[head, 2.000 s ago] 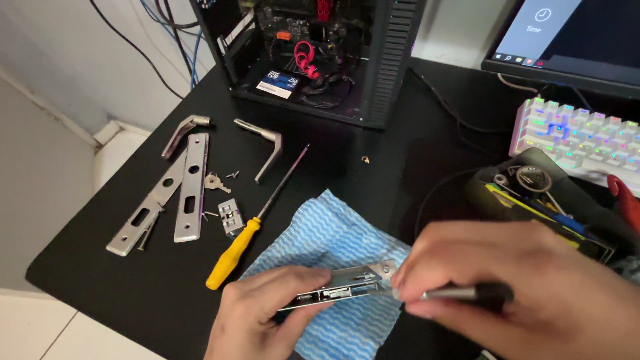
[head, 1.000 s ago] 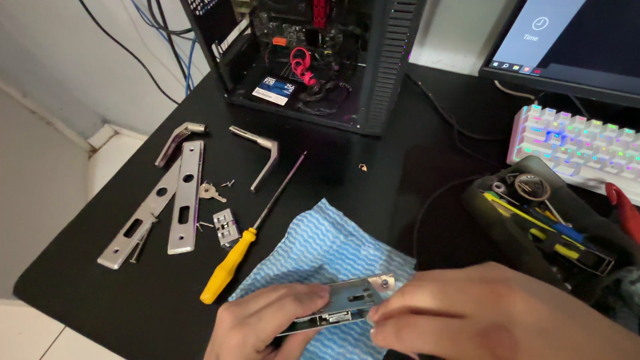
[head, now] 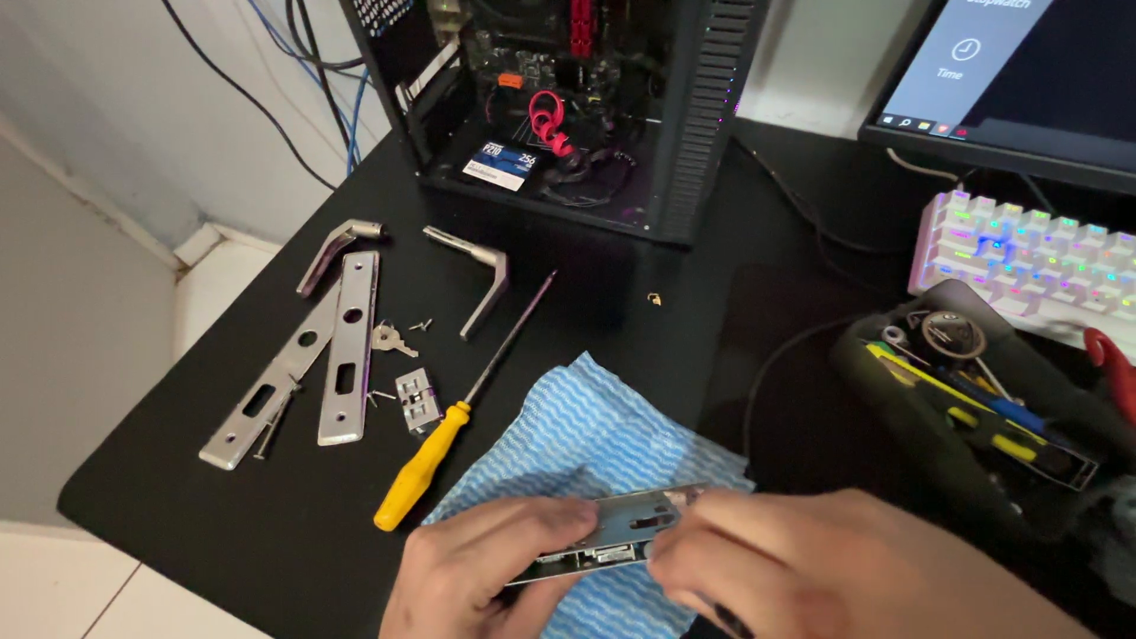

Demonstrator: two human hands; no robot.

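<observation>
A metal mortise lock case [head: 626, 524], its side partly open to show the inner parts, is held above a blue-and-white striped cloth [head: 612, 426]. My left hand [head: 497, 568] grips its left end, thumb on top. At its right end is my right hand [head: 745, 559], closed around a slim dark-handled tool [head: 723, 617] that is mostly hidden. Left of the cloth lies a yellow-handled screwdriver [head: 426, 466]. Farther left are a lock cylinder [head: 417, 401], a key [head: 391, 340], small screws [head: 422, 326], two metal door plates [head: 351, 390] and two lever handles [head: 497, 275].
An open computer case [head: 701, 133] stands at the back of the black desk [head: 177, 444]. At the right are a lit white keyboard [head: 1021, 257], a monitor [head: 1003, 142] and a dark tool pouch [head: 887, 399] with tools. A small brass-coloured piece [head: 655, 299] lies behind the cloth.
My right hand has turned at the lock case's right end; the tool, earlier pointing out to the right, now shows only below the hand. My left hand keeps its grip.
</observation>
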